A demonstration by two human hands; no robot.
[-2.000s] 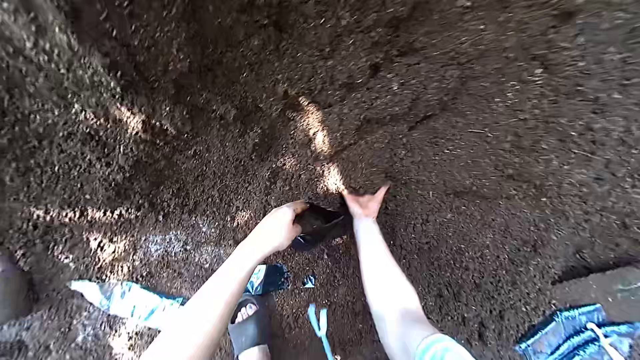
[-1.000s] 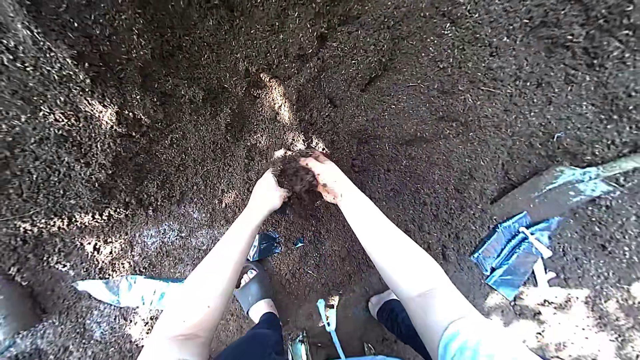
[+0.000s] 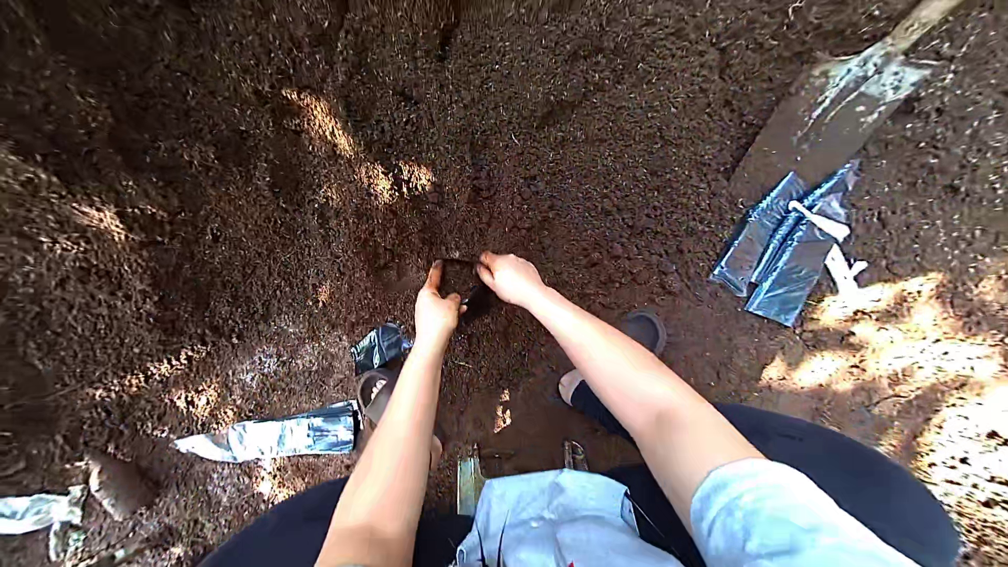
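Note:
Near the middle of the view, my left hand (image 3: 438, 309) grips the left side of a small black plastic bag (image 3: 476, 302). The opposite rim of that bag is pinched by my right hand (image 3: 509, 277). Its mouth faces up and dark soil shows at the opening; how full it is cannot be told. Loose brown soil (image 3: 551, 157) lies just beyond both hands. Beside my left forearm, a small black plastic bag (image 3: 379, 347) rests on the ground by my sandaled foot.
A shovel blade (image 3: 819, 118) lies at the upper right, with stacked black plastic bags (image 3: 776, 244) and a white tie (image 3: 823, 220) against it. A shiny plastic sheet or bag (image 3: 276, 435) is at lower left, near a brown rounded object (image 3: 118, 484). My right foot wears a sandal (image 3: 644, 331).
One second ago both hands were cupped around a clump of soil; now they hold the black bag's rim, closer to my body. The view has shifted, showing more of the shovel.

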